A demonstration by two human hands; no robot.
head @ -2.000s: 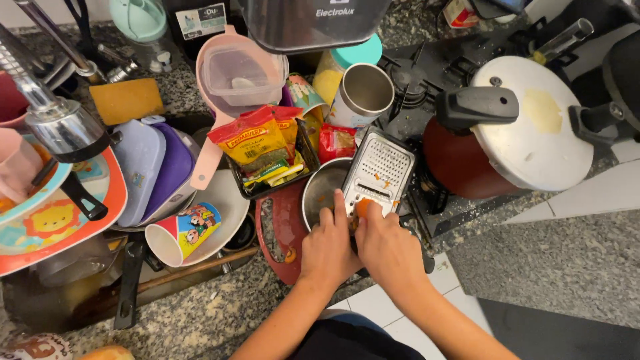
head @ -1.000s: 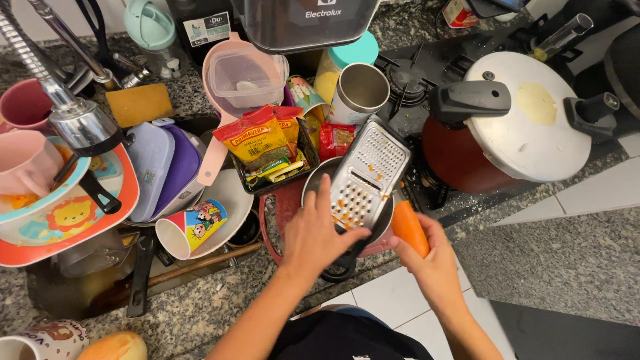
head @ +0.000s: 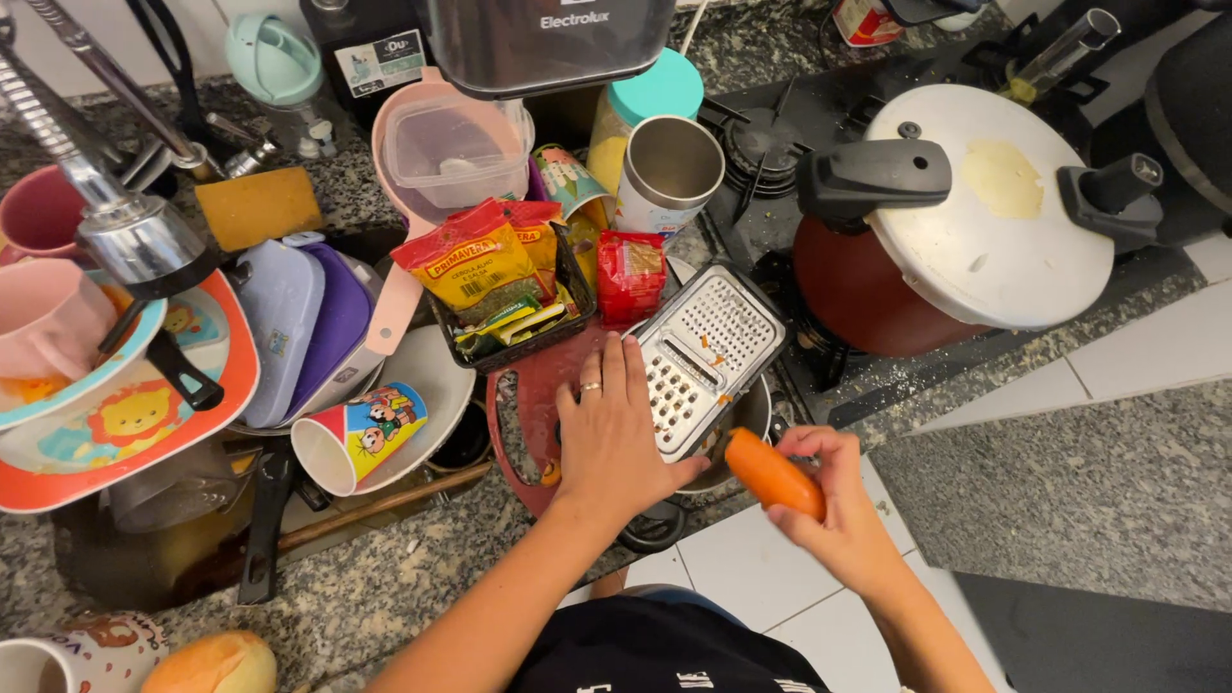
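Observation:
My left hand (head: pixel 611 438) lies along the left edge of a metal box grater (head: pixel 714 356), its fingers spread and the thumb by the grater's lower end. The grater lies tilted across the rim of a metal pot (head: pixel 753 423), with orange shreds stuck on its face. In my right hand (head: pixel 833 491) is a peeled carrot (head: pixel 775 474), held between thumb and fingers just right of the pot and apart from the grater. A dark red board (head: pixel 532 390) lies partly under the pot. The pot's inside is mostly hidden.
A red pressure cooker (head: pixel 857 289) stands on the stove at right. A black basket (head: pixel 515 348) of seasoning packets and a steel cup (head: pixel 672 159) sit behind the grater. Dishes and a paper cup (head: pixel 361 433) crowd the sink at left; a bread roll (head: pixel 214 664) is at lower left.
Two seconds ago both hands were together at the grater's lower end. The right hand has since moved off to the right with the carrot, and the left hand has shifted to the grater's left edge.

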